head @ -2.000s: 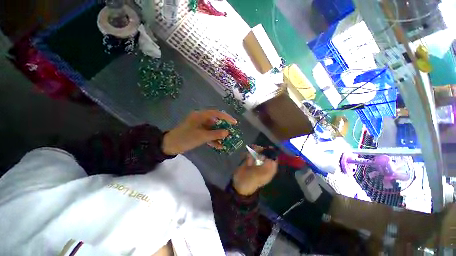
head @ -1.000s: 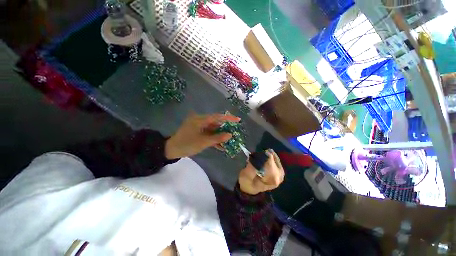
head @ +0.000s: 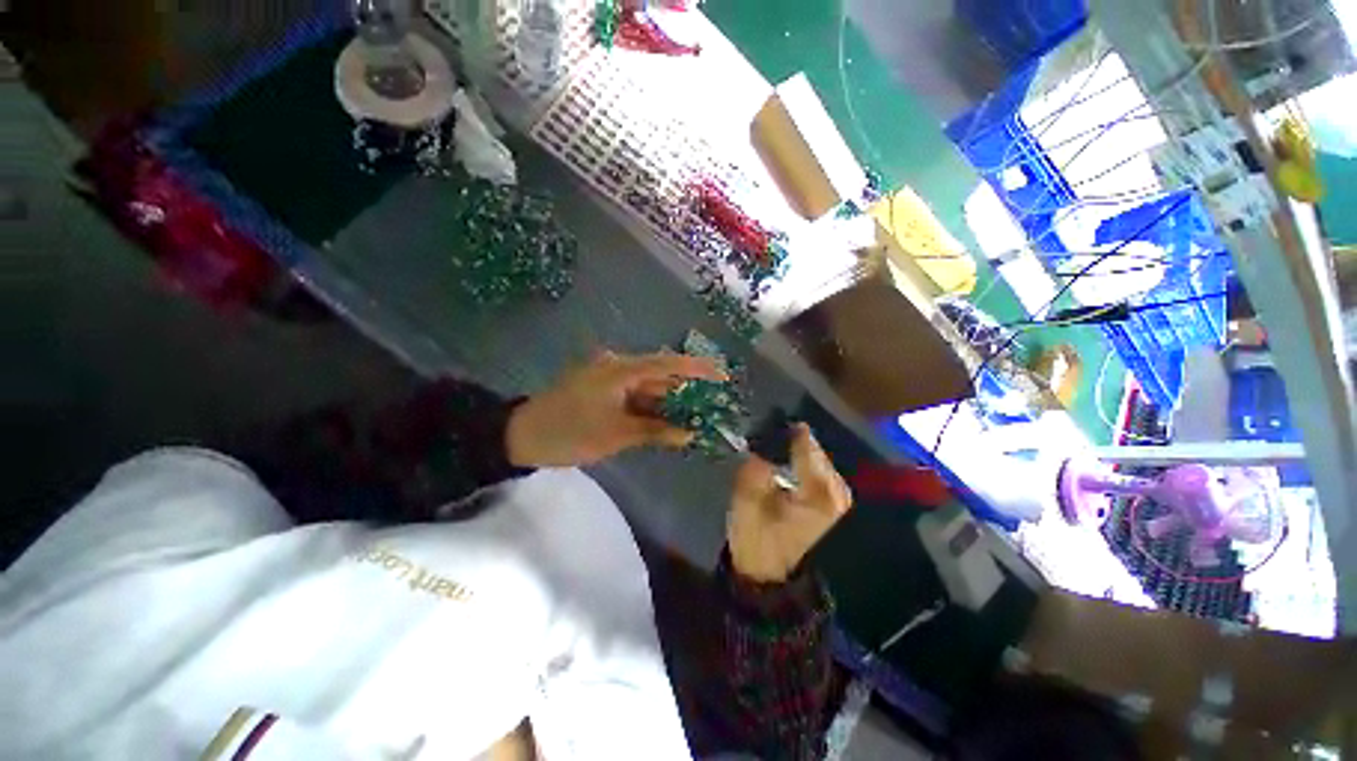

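My left hand [head: 595, 409] is bare and holds green circuit boards [head: 706, 409] between thumb and fingers, above the grey mat [head: 432, 275]. My right hand [head: 789, 506] is bare and grips a small handheld tool [head: 735, 440] with a dark part and a narrow pale tip. The tip points at the lower right side of the boards; whether it touches them is too blurred to tell. A tangled pile of green boards [head: 511, 245] lies on the mat beyond my left hand.
A white perforated tray [head: 610, 149] with red-wired parts [head: 726, 220] lies behind the mat. An open cardboard box [head: 878, 345] stands behind my hands. A pale roll [head: 395, 82] with a clear bottle is at the upper left. A white boxy item [head: 961, 553] is at the right.
The whole view has shifted slightly. The right hand has turned, with the tool tip staying near the boards. The left hand still holds the boards.
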